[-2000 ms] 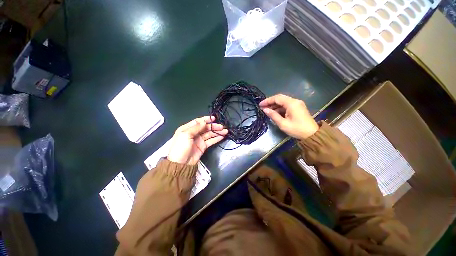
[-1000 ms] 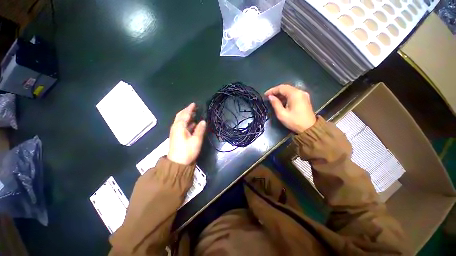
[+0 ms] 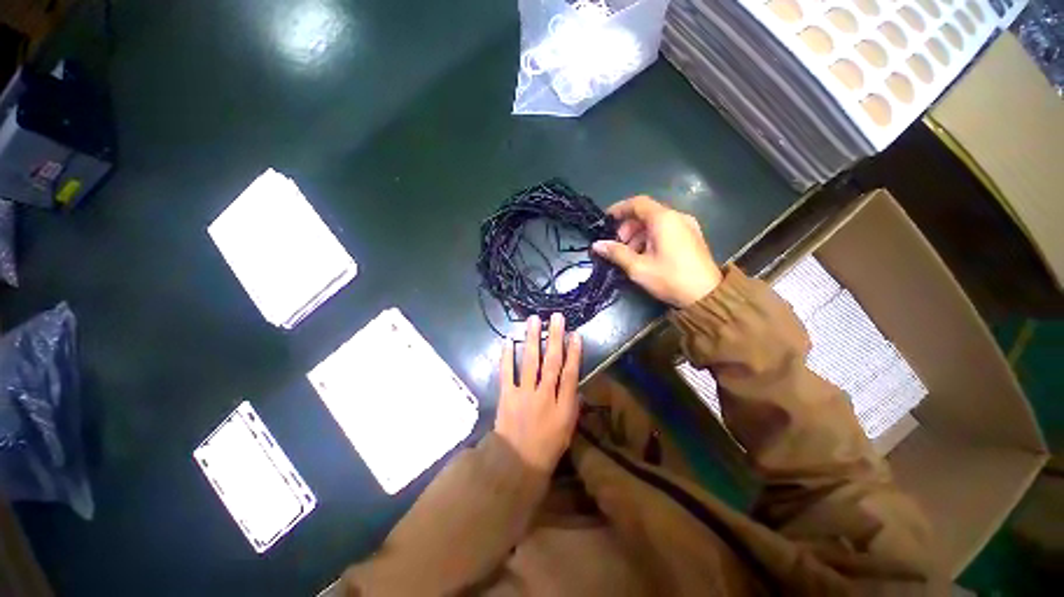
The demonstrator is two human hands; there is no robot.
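A tangled ring-shaped bundle of thin black seals (image 3: 504,259) lies on the dark green tabletop in front of me. My right hand (image 3: 659,248) pinches the bundle's right side between thumb and fingers. My left hand (image 3: 538,387) lies flat, back up, at the bundle's near edge, its fingertips touching or over the lower strands. A white cover plate (image 3: 393,401) lies left of my left hand. A smaller white cover with dark edge slots (image 3: 254,476) lies farther left. A stack of white covers (image 3: 281,248) stands behind them.
A clear plastic bin (image 3: 589,56) with white rings is at the back. A tall stack of sheets with round parts (image 3: 817,88) stands back right. An open carton (image 3: 974,432) of white covers is at right. A dark device (image 3: 53,146) and plastic bag (image 3: 47,402) are far left.
My left hand has moved from the bundle's left side to its near edge, uncovering the cover plate. My right hand let go of the bundle, then took hold of its right side again.
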